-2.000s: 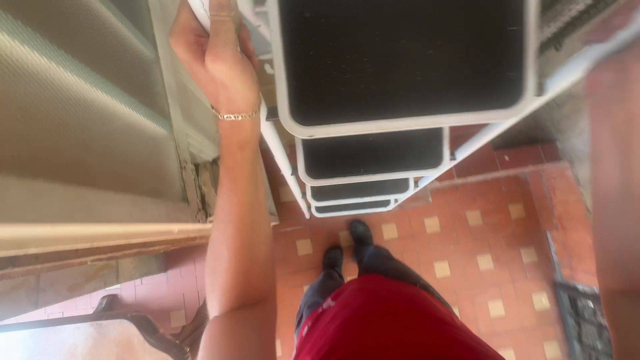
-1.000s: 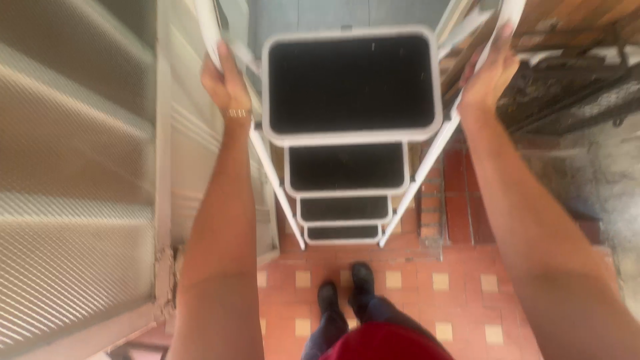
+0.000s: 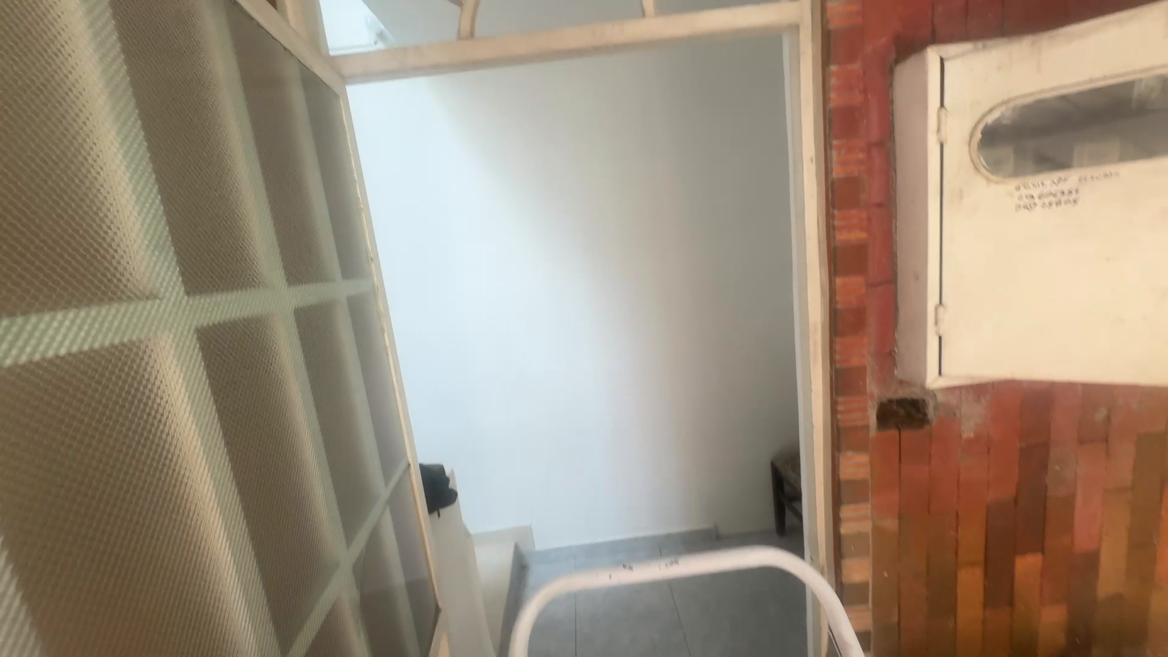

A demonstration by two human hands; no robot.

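Note:
The white metal top rail [image 3: 680, 568] of a stepladder arches up from the bottom edge of the head view, in front of a doorway. Its steps and side rails lie below the picture. Neither my left hand nor my right hand shows, so whether they touch the ladder is hidden. The rail is the nearest thing in view and has small dark marks on its upper bar.
A metal door with textured glass panes [image 3: 246, 383] stands at the left. The cream door frame [image 3: 815, 301] adjoins red and orange brick tiles [image 3: 1013, 511]. A white metal meter box [image 3: 1049, 301] juts from that wall. Beyond are grey floor tiles [image 3: 630, 611] and part of a chair [image 3: 783, 484].
The view has swung up from the floor to the doorway. Both hands, on the ladder's side rails one second ago, are out of sight, as are the ladder's black steps.

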